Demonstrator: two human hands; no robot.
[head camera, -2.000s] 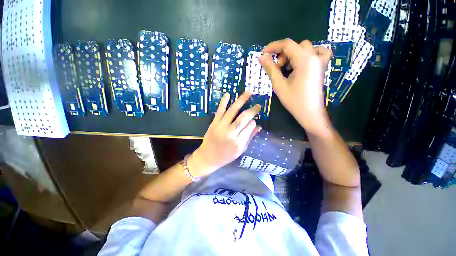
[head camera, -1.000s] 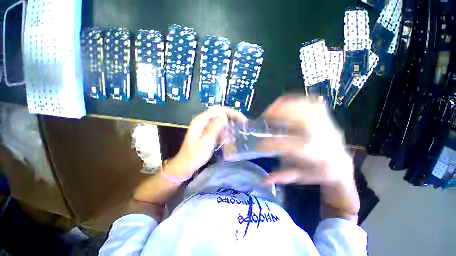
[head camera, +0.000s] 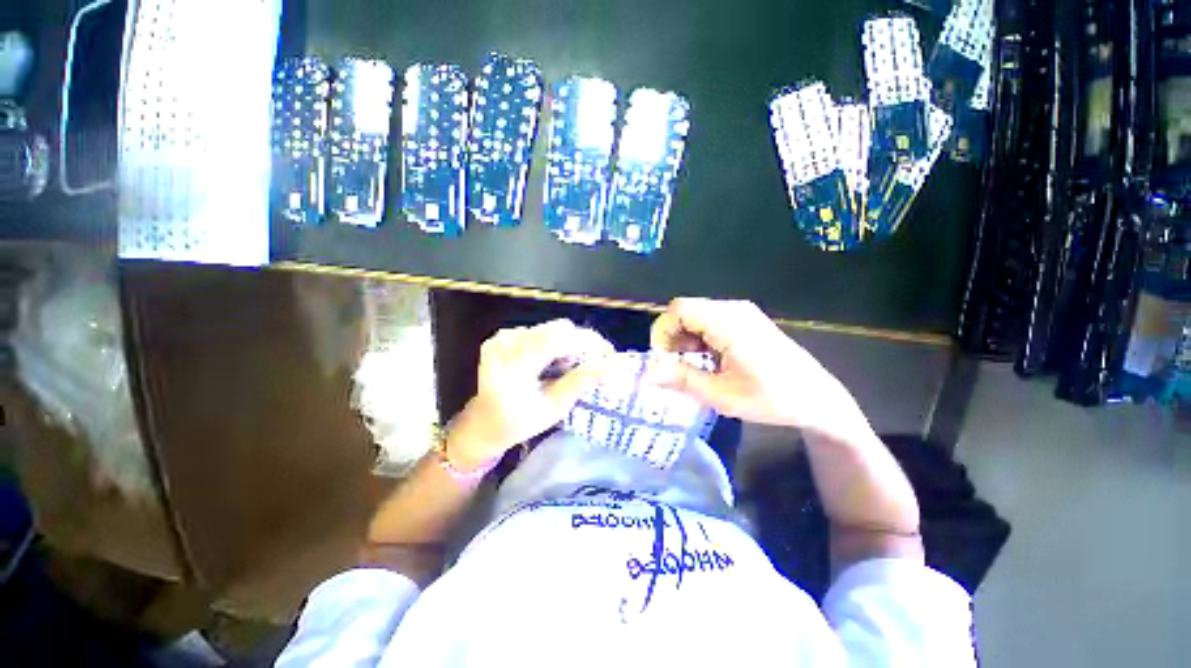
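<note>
My left hand (head camera: 523, 385) and my right hand (head camera: 738, 365) hold a dome sheet carrier (head camera: 634, 424) between them, below the table edge and in front of my shirt. The carrier is whitish with rows of dome pieces. My fingers pinch its upper part from both sides and hide some of it. A row of several blue circuit boards (head camera: 434, 150) lies on the dark green table top, with bright glare on some. Several finished boards (head camera: 810, 157) with white dotted tops lie loosely fanned at the right.
A white stack of dome sheets (head camera: 196, 137) lies at the left beside a phone (head camera: 94, 91). A water bottle (head camera: 20, 144) stands far left. Black trays (head camera: 1032, 196) line the right. Cardboard boxes (head camera: 248, 392) with crumpled film (head camera: 396, 405) sit below the wooden table edge (head camera: 523, 290).
My right hand has left the board row and joined my left hand at the carrier below the edge. The rightmost board of the row now lies among the finished boards. The view has shifted.
</note>
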